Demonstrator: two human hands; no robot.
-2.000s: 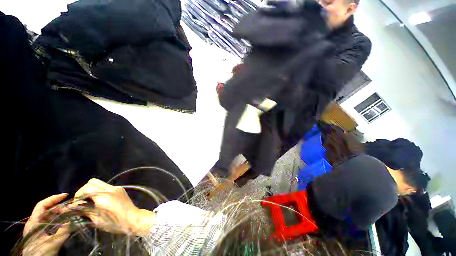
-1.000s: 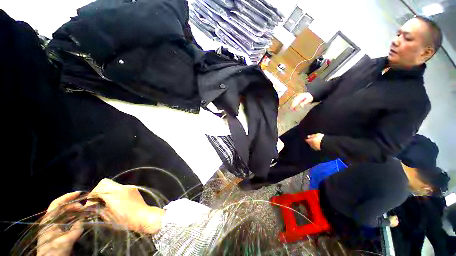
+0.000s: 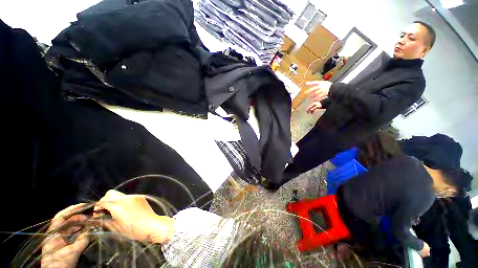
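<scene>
A large black garment (image 3: pixel 120 152) spreads over the left side and down to my hands at the lower left. My right hand (image 3: pixel 128 214), in a pale striped sleeve, pinches a small fold of the black cloth with its fingertips. My left hand (image 3: pixel 63 243) is close beside it, fingers curled on the same cloth. Loose hair strands cross both hands and partly hide the fingertips. Whether a needle or thread is held cannot be told.
A heap of black garments (image 3: pixel 152 78) and a dark buttoned coat (image 3: pixel 272 112) lie on the white table (image 3: pixel 178 138). Beyond are stacked grey garments (image 3: pixel 246 26), cartons (image 3: pixel 319 44), a red stool (image 3: pixel 319 222), blue crates (image 3: pixel 343 175), a standing person (image 3: pixel 367 99) and other people at right.
The dark coat, earlier held up by the other person, now lies over the table's far end. That person has straightened, stepped back and raised a hand. My hands barely moved.
</scene>
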